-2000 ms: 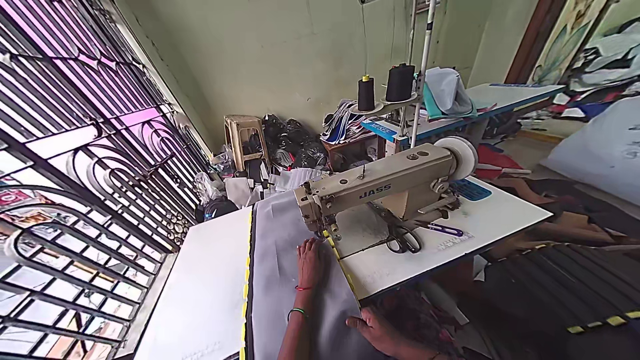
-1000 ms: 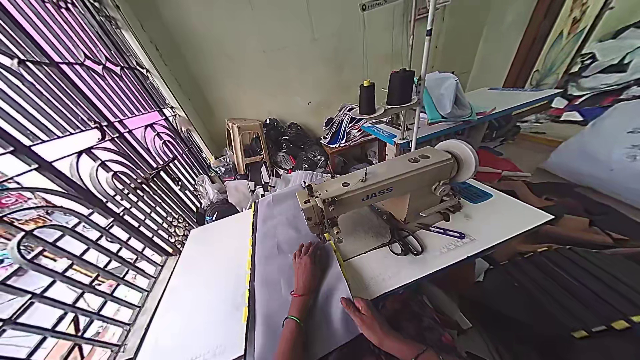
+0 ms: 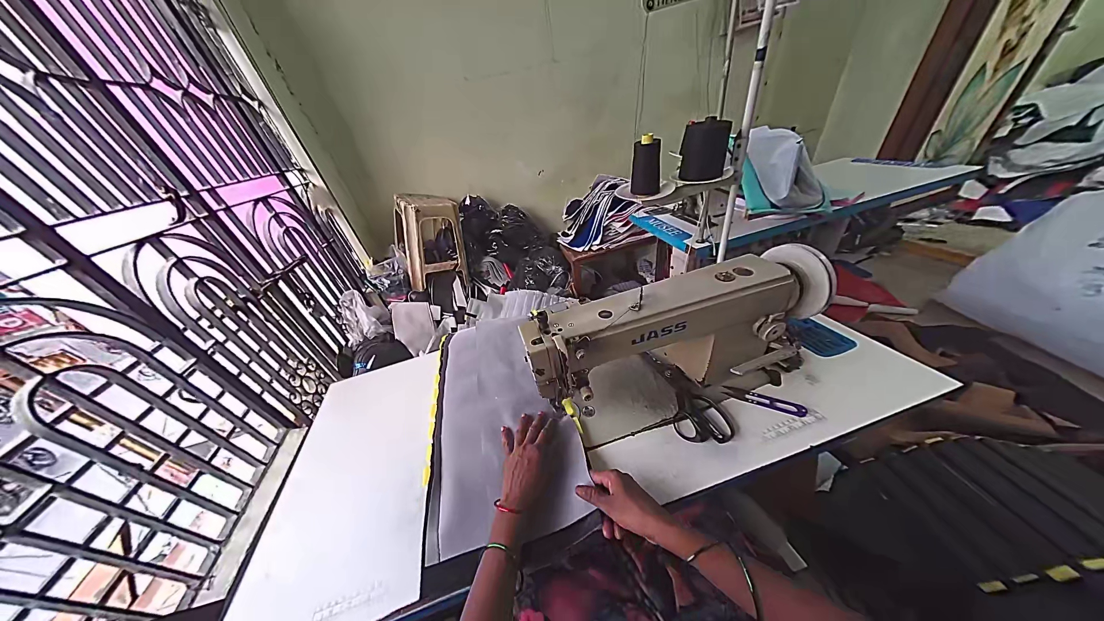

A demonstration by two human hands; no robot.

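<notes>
A grey fabric panel (image 3: 483, 431) with dark edges lies on the white sewing table, a yellow strip (image 3: 431, 423) along its left edge. My left hand (image 3: 526, 457) rests flat on the panel, fingers spread, just in front of the needle area of the industrial sewing machine (image 3: 664, 319). My right hand (image 3: 628, 504) pinches the panel's right edge near the table's front. Yellow tape (image 3: 572, 412) shows at the presser foot, which is partly hidden. Black-handled scissors (image 3: 703, 417) and a purple-handled tool (image 3: 776, 403) lie right of the needle area, below the machine arm.
Two black thread cones (image 3: 705, 148) stand on the thread stand behind the machine. A blue tray (image 3: 821, 337) sits near the handwheel. Window grille (image 3: 172, 285) borders the left side. A plastic stool (image 3: 427, 233) and black bags are behind; dark fabric (image 3: 975, 509) lies at right.
The panel has moved toward the machine; its near edge now shows on the table. My right hand, apart from the panel's edge two seconds ago, now grips it.
</notes>
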